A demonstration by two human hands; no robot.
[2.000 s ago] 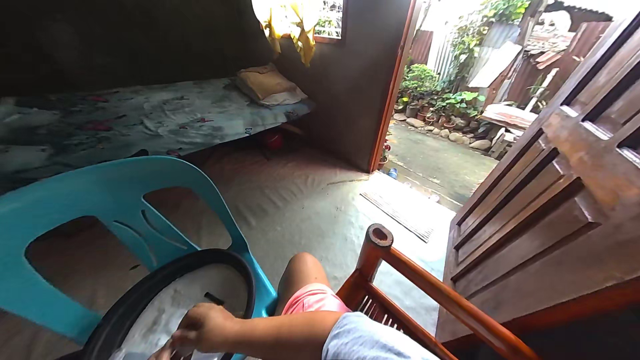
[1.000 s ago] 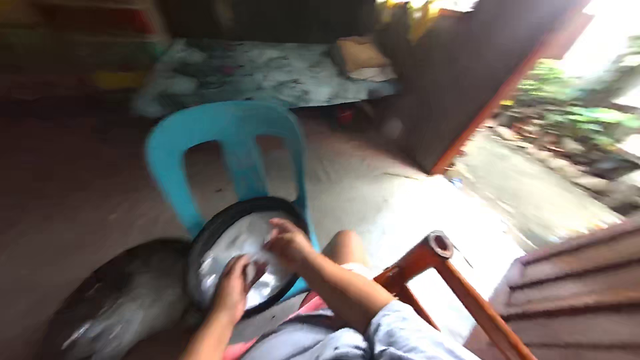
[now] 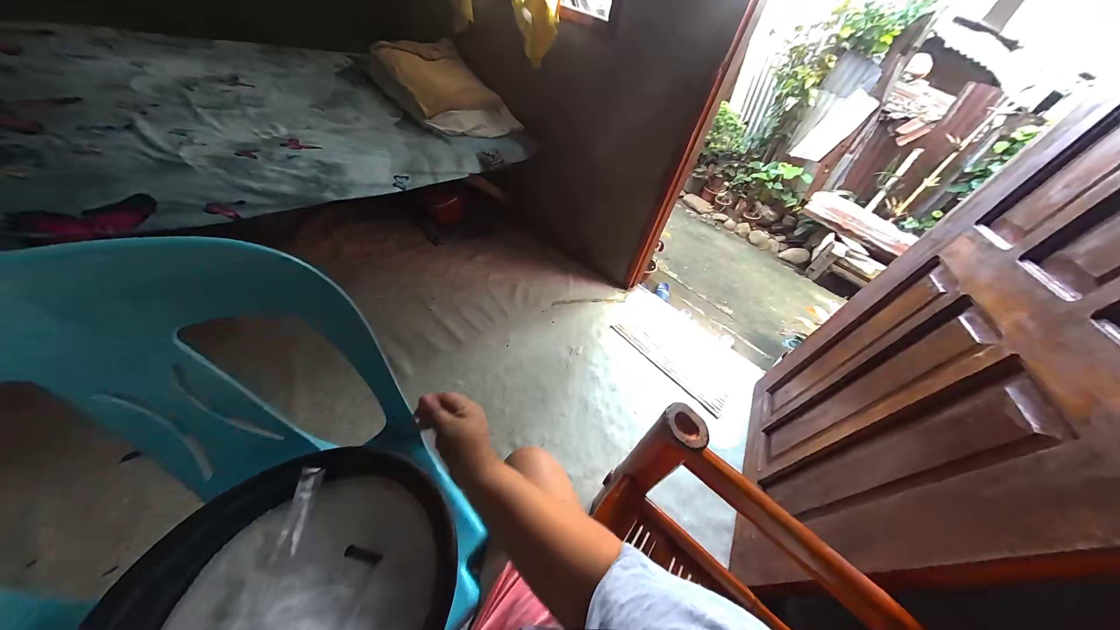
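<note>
My right hand (image 3: pixel 455 429) is beside the right edge of the teal plastic chair's back (image 3: pixel 367 324), fingers curled; whether it holds something small cannot be made out. Below and left of it, a round black-rimmed basin (image 3: pixel 444 516) rests at the chair, with whitish contents inside. A clear plastic strip or narrow bag (image 3: pixel 302 512) lies across its far rim, and a small dark piece (image 3: pixel 363 554) is on the pale contents. My left hand is outside the view.
A wooden armchair's arm (image 3: pixel 770 516) stands at my right, near a panelled wooden door (image 3: pixel 919 394). A mat (image 3: pixel 669 367) lies at the doorway. Behind the chair is a bed (image 3: pixel 262 131) with a pillow (image 3: pixel 446 87); a red container (image 3: pixel 444 207) sits underneath.
Both hands were together over the basin; now my right hand is beyond its right side at the chair back, and my left hand has left the view. The view has swung.
</note>
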